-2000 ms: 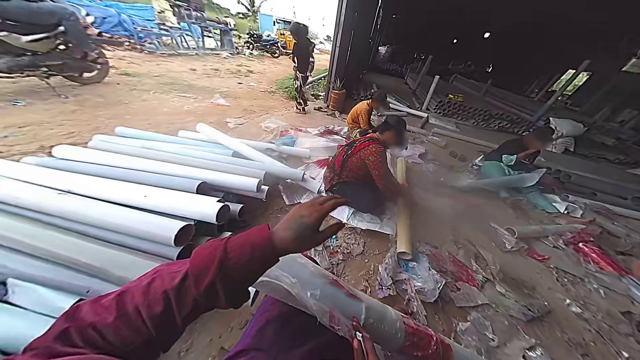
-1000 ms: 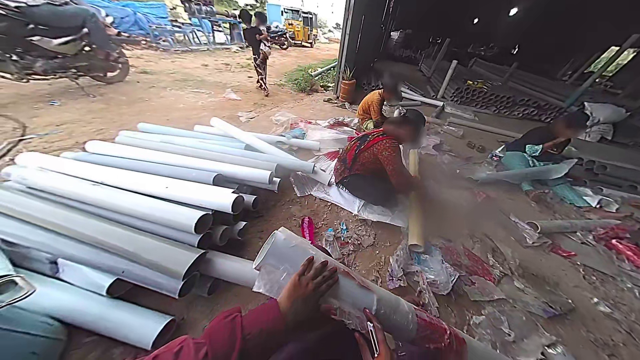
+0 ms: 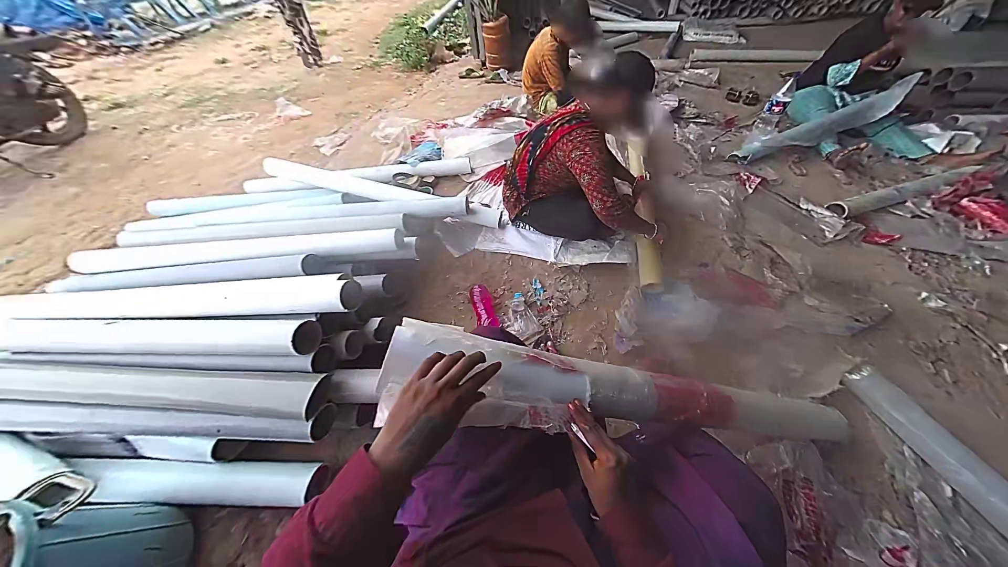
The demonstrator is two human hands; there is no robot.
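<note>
Across my lap lies a long pale pipe (image 3: 787, 412), partly wrapped in clear plastic film (image 3: 488, 362) with red printed patches. My left hand (image 3: 429, 402) rests on the film near its left end, palm down, fingers spread. Lower on the wrapped pipe, near the film's edge, my right hand (image 3: 598, 457) holds a small, thin, light-coloured object (image 3: 581, 435) between its fingers; its kind is not clear. The left part of the pipe runs out of the film toward the stacked pipes.
Stacked white and grey pipes (image 3: 197, 295) lie at the left, above a blue-grey container (image 3: 118, 535). Ahead, a seated person (image 3: 567, 165) handles a yellowish pipe (image 3: 649, 260). A bottle (image 3: 521, 315) and plastic scraps lie on the dirt; two more people sit farther back.
My left hand, raised off the pipe two seconds ago, came down onto the film and stays there. The view has tilted downward. My right hand remains at the pipe's near side.
</note>
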